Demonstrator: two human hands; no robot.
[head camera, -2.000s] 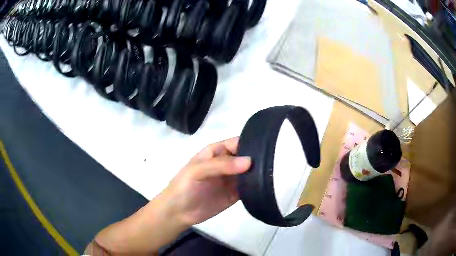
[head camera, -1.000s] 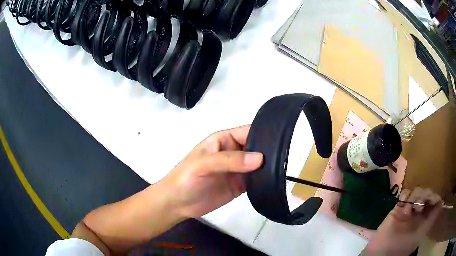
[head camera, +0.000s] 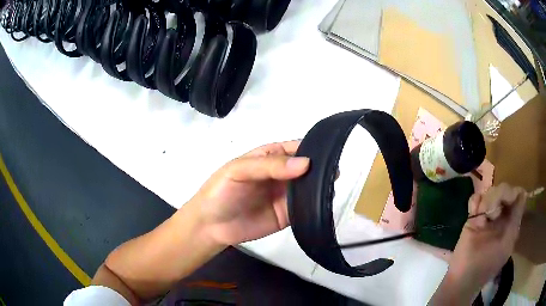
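My left hand (head camera: 248, 191) holds a wide black headband (head camera: 314, 191) upright, thumb on its smooth outside, the open side facing right. My right hand (head camera: 488, 224), at the right, holds a thin dark brush (head camera: 377, 240) with a pale far end. The brush points left and its tip meets the headband's lower inner edge; the exact contact is hard to see. A jar (head camera: 452, 152) with a black top and white label stands beyond my right hand. A dark green cloth (head camera: 442, 206) lies beside the jar on a pink sheet (head camera: 426, 127), partly behind my right hand.
Rows of black headbands (head camera: 221, 72) lie at the upper left on white sheeting (head camera: 137, 137). Grey sheets (head camera: 353, 27) and tan card (head camera: 419, 51) lie at the far side. A cardboard box (head camera: 521, 155) is at the right. Another black hoop (head camera: 500, 287) shows at the lower right.
My right hand has come in from the right with the brush, whose tip has moved down along the headband's inner edge. My left hand has turned the headband slightly.
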